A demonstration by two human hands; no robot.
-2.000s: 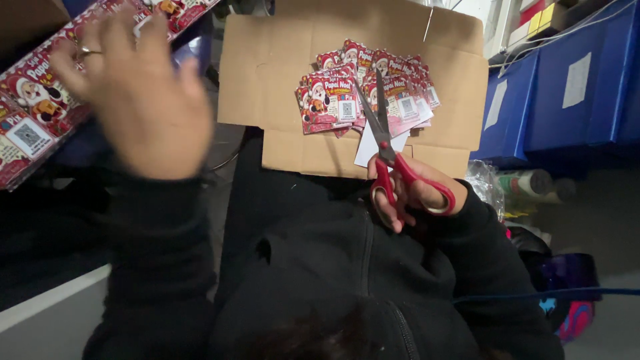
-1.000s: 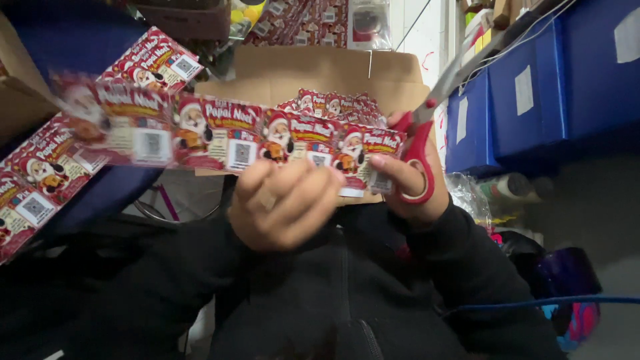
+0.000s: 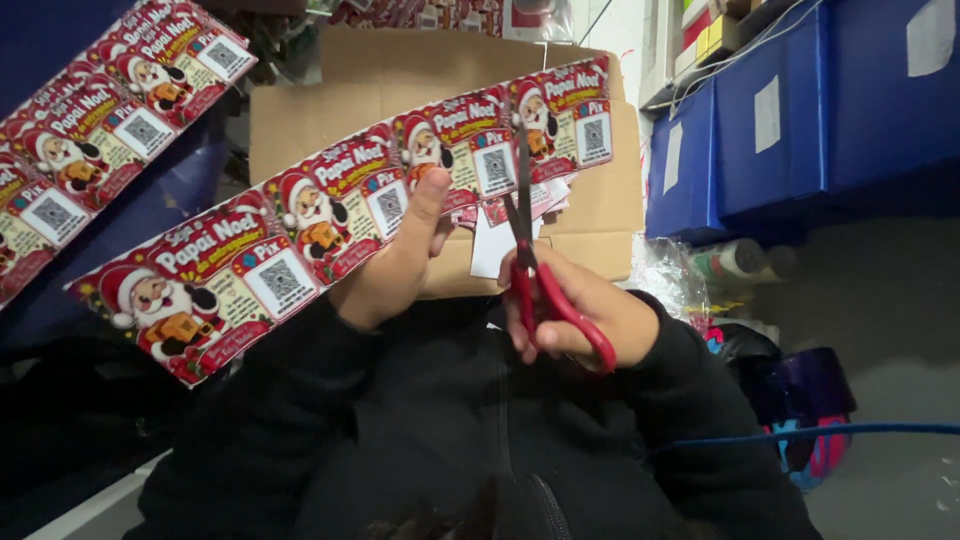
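A long printed paper strip of several joined Santa cards (image 3: 330, 202) runs diagonally across the head view. My left hand (image 3: 405, 255) grips its lower edge near the middle, thumb on the printed face. Red-handled scissors (image 3: 529, 259) are in my right hand (image 3: 577, 311), blades pointing up and slightly parted. The blades are at the boundary between the last two cards at the strip's right end; one blade lies over the printed face. Beneath the strip, a pile of cut cards (image 3: 551, 196) and a white paper piece (image 3: 495, 244) rest on flattened cardboard (image 3: 450, 71), partly hidden.
More uncut card strips (image 3: 112, 120) lie at the upper left over a dark blue surface. Blue bins (image 3: 682, 165) with white labels line the right side. Crumpled clear plastic (image 3: 671, 277) is beside the cardboard, and a blue cord (image 3: 825, 430) crosses at lower right.
My left hand, empty over the strips at the left two seconds ago, now holds a strip in front of me. The scissors have come from the right end to the boundary between two cards.
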